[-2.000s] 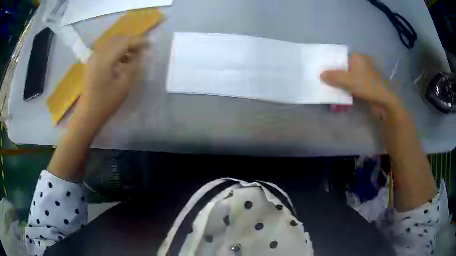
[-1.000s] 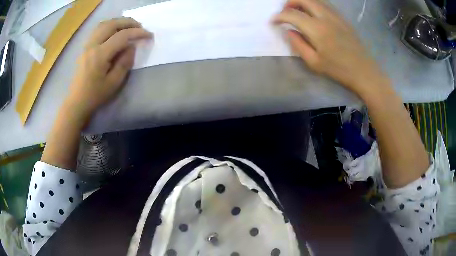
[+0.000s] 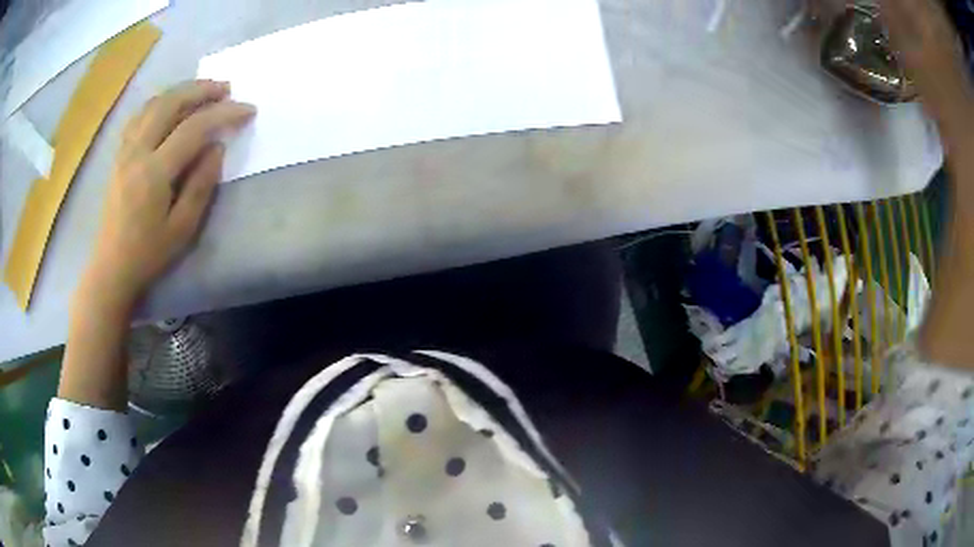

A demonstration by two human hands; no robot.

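The white fabric piece lies flat on the table, slightly curved, with its top edge partly cut off by the picture. My left hand rests at its left end, fingertips on the fabric and fingers a little apart. My right hand is at the upper right edge of the picture, blurred and partly cut off, beside the shiny iron. Whether it grips the iron's handle is hidden. The mustard-brown card template lies slanted at the left, apart from the fabric.
Another white piece lies at the upper left, and a small white strip lies beside the template. The grey cloth table's rounded edge faces me. Below at right is a yellow wire basket with white and blue scraps.
My right hand has left the fabric and moved right to the iron. My left hand remains at the fabric's left end. The view has shifted, showing more of the basket; the dark rectangle has left the picture.
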